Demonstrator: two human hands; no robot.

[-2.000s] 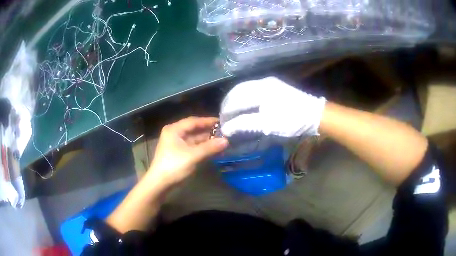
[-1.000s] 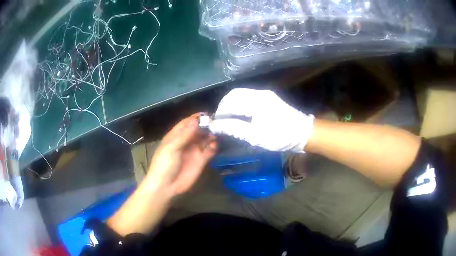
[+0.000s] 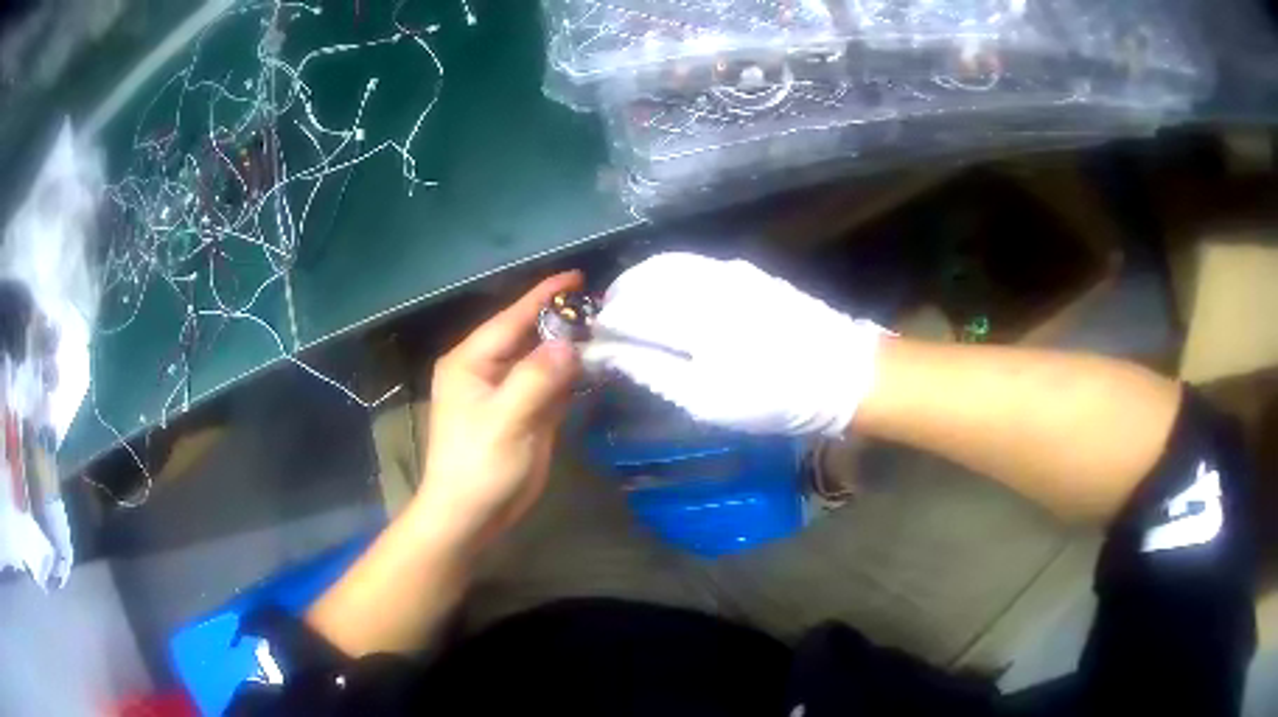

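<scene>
A small round stator assembly (image 3: 566, 317), dark and metallic with yellow spots, is held in the air just off the table edge. My bare left hand (image 3: 498, 399) grips it between thumb and fingers. My right hand (image 3: 729, 343), in a white knit glove, is at its right side with the fingers closed together. The glove's fingertips touch or nearly touch the part; whether they pinch a lead is hidden by blur.
The green table (image 3: 463, 182) carries a tangled heap of wired pieces (image 3: 210, 210) at left. Clear plastic trays (image 3: 897, 105) lie at the back. A crumpled bag (image 3: 49, 252) is at far left. Blue stools (image 3: 722, 497) and cardboard (image 3: 1233, 315) are below.
The part and my left hand have moved up and left. The part turned from edge-on, through a pale view, to show its yellow-spotted face. My right hand has shifted slightly left and down.
</scene>
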